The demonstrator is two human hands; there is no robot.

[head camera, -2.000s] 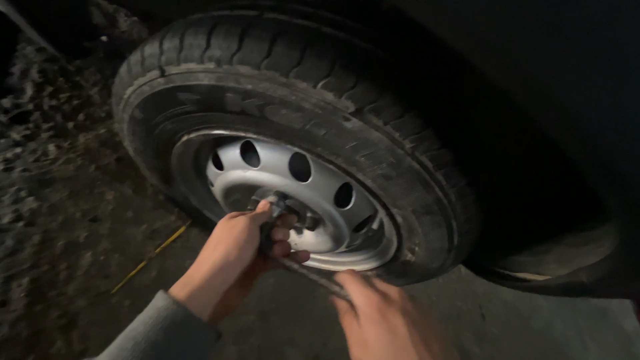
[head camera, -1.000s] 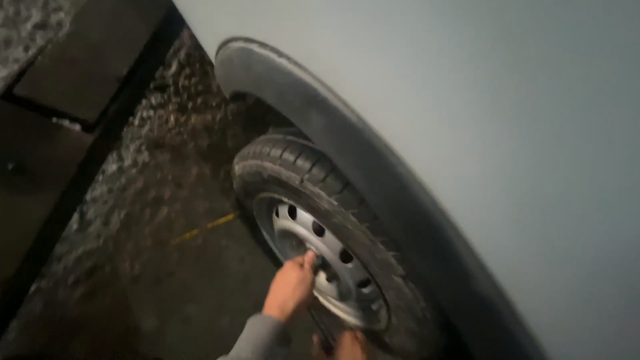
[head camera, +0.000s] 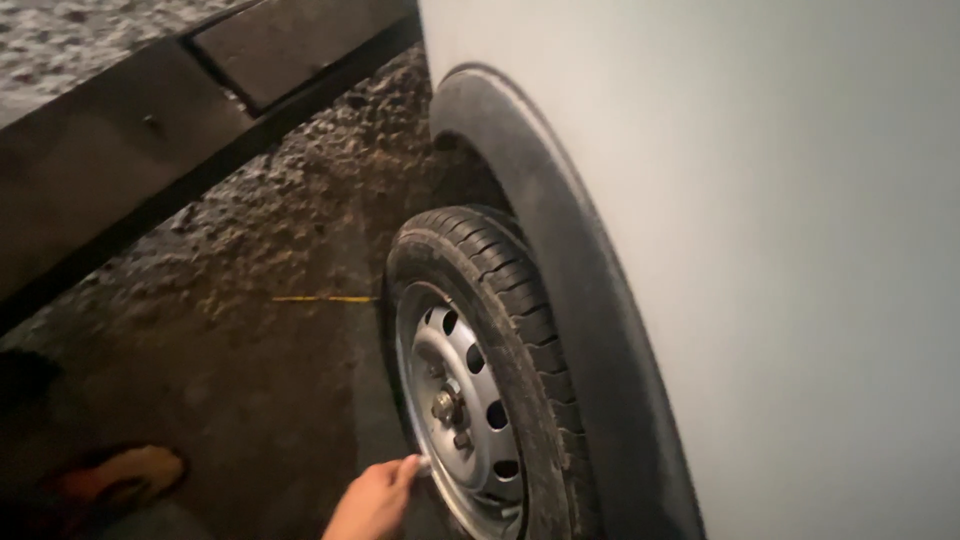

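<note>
My left hand (head camera: 375, 499) comes up from the bottom edge, just left of the silver steel wheel rim (head camera: 480, 442). Its thumb and fingers pinch a small, pale, shiny piece (head camera: 424, 466), blurred and too small to name surely. Around the rim is the black rubber tire (head camera: 517, 322), with dried dirt on its sidewall. The wheel hub (head camera: 445, 406) shows bare in the rim's middle, with a lug bolt or nut (head camera: 463, 441) below it. My right hand is out of view.
A dark plastic wheel-arch trim (head camera: 555, 202) and a pale car body panel (head camera: 787, 262) rise on the right. A kerb (head camera: 112, 165) crosses the upper left. A thin yellow strip (head camera: 322, 299) lies on rough ground, and a blurred reddish-yellow object (head camera: 127, 472) is at lower left.
Both hands were at the wheel earlier, the left at its centre; now the left is lower, beside the rim's edge, and the right has left the view. The view has shifted and tilted.
</note>
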